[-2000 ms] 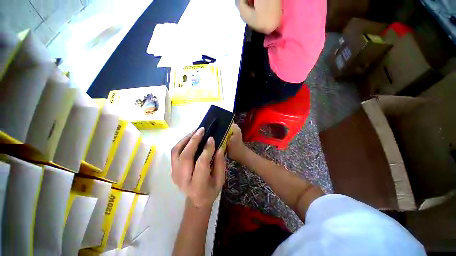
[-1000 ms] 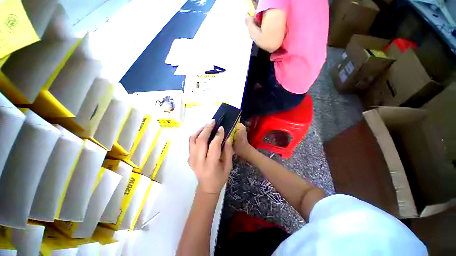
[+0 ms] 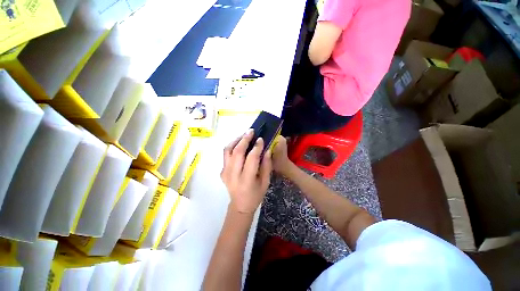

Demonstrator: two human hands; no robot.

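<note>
A retail box [image 3: 265, 128] with a black face and a yellow side is held tilted over the bench's front edge. My left hand [image 3: 246, 170] lies on its black face with the fingers spread over it. My right hand [image 3: 280, 155] grips the box's yellow side from beyond and is partly hidden by the box. Open empty boxes [image 3: 108, 187] are stacked on their sides at the left, with white insides and yellow edges showing.
A small picture box [image 3: 200, 115] and a flat yellow box [image 3: 238, 98] with a dark stick [image 3: 253, 74] lie beyond my hands. A person in pink [image 3: 365, 57] sits on a red stool [image 3: 328, 149]. A large open carton [image 3: 450, 187] stands at the right. A black mat [image 3: 191, 71] lies on the bench.
The view has shifted, and the stacked boxes show more fully at the left. Both hands keep hold of the box. The coworker's forearm has drawn nearer the body.
</note>
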